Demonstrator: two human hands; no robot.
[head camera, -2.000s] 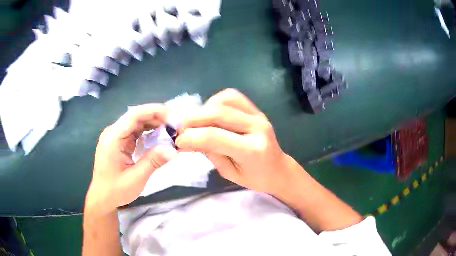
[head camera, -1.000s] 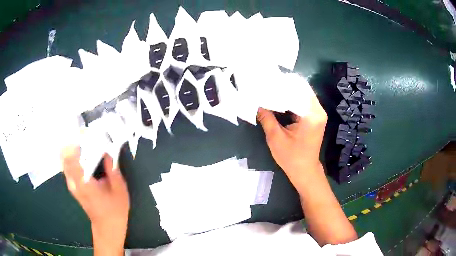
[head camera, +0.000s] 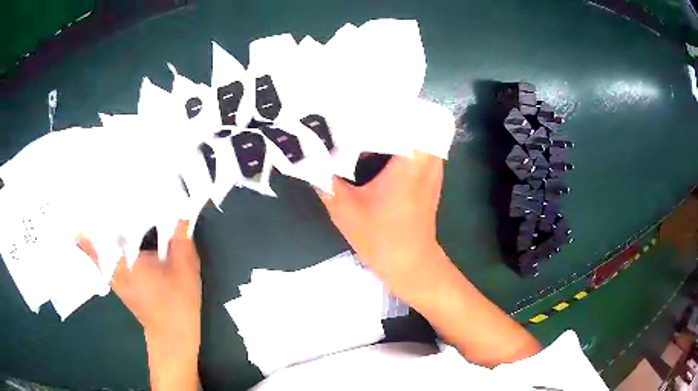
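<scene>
Bagged adapters (head camera: 249, 153) stand in two overlapping rows of white pouches across the upper left and middle, dark adapters with metal prongs showing at several open mouths. My left hand (head camera: 157, 267) grips the near edge of the pouches at the left end; some fingers are hidden under them. My right hand (head camera: 390, 214) grips the near edge of the pouches at the right end, its fingertips partly hidden. A fanned stack of flat white bags (head camera: 306, 317) lies in front of my body, a greyish strip edge at its right, partly behind my right forearm.
Loose black power adapters (head camera: 536, 176) stand in a cluster at the right on the dark green bench (head camera: 459, 244). Beyond the bench edge at lower right are yellow-and-black floor tape (head camera: 562, 305), a red-brown basket (head camera: 614, 265) and brown boxes (head camera: 643, 379).
Since two seconds ago, my hands have left the small bag and taken hold of the pouch rows. Over the last second, my right hand and the right-end pouches moved left, bringing the rows closer together.
</scene>
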